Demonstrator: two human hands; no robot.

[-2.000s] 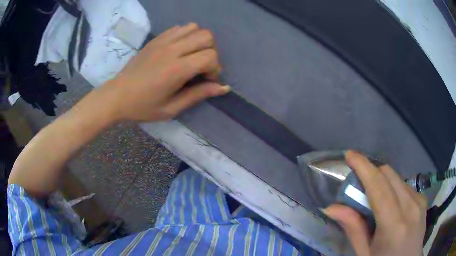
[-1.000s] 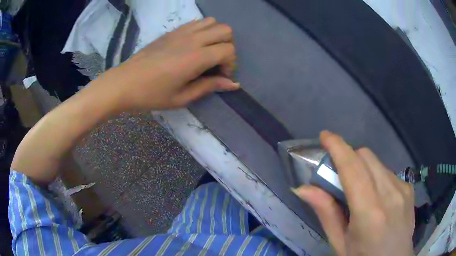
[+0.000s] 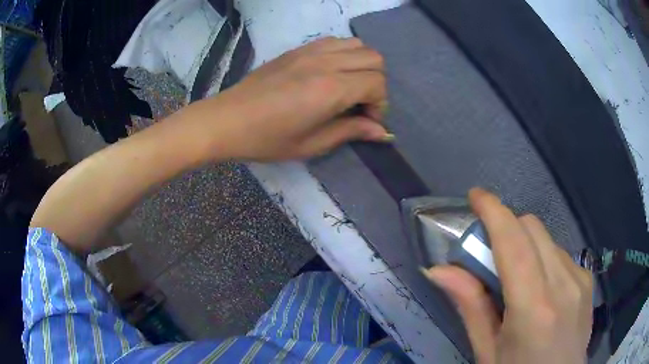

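A steam iron (image 3: 442, 229) rests on the dark folded band (image 3: 390, 169), its pointed tip toward my left hand. My right hand (image 3: 530, 284) is closed around the iron's handle. My left hand (image 3: 324, 99) pinches the far left part of the band between thumb and fingers, with the band's end hidden under the hand. The band lies along the grey cloth panel (image 3: 470, 121). A short stretch of band shows between my left hand and the iron's tip. The tan strip cannot be made out.
A wide dark cloth piece (image 3: 526, 92) curves along the panel's far side. The white table cover (image 3: 341, 231) shows along the near edge. The iron's hose (image 3: 626, 257) runs off at right. Black cloth (image 3: 92, 71) and white cloth (image 3: 174, 43) hang at the left, above a speckled floor.
The grey panel and band have shifted right in view, and the panel's left edge now shows. My left hand has moved right with it. The iron and my left hand are closer together.
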